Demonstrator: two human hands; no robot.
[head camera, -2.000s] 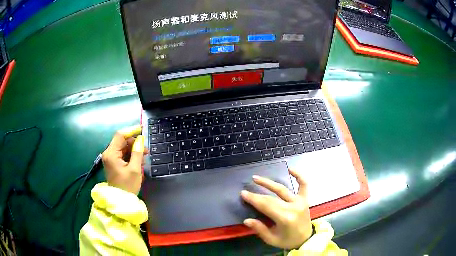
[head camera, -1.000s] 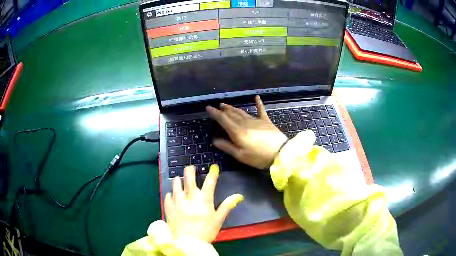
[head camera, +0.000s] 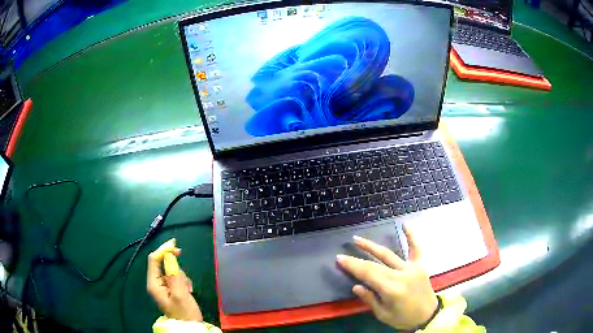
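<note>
An open laptop lies on a red-orange pad. Its screen shows a desktop with a blue swirl and icons at the left. My right hand rests at the touchpad's right part, fingers spread, holding nothing. My left hand is beside the laptop's front left, off its edge. Its fingers are curled, with yellow coverings on the thumb and a fingertip; whether something small is between them cannot be told. A black cable has its chunky plug at the laptop's left side.
Another laptop on a red-orange pad stands at the upper right. Part of a further pad shows at the left edge. Looped black cable lies on the green bench to the left.
The screen went from the speaker and microphone test to a result grid, then to the desktop. Both hands went over the laptop, then my right returned to the touchpad and my left moved off leftward.
</note>
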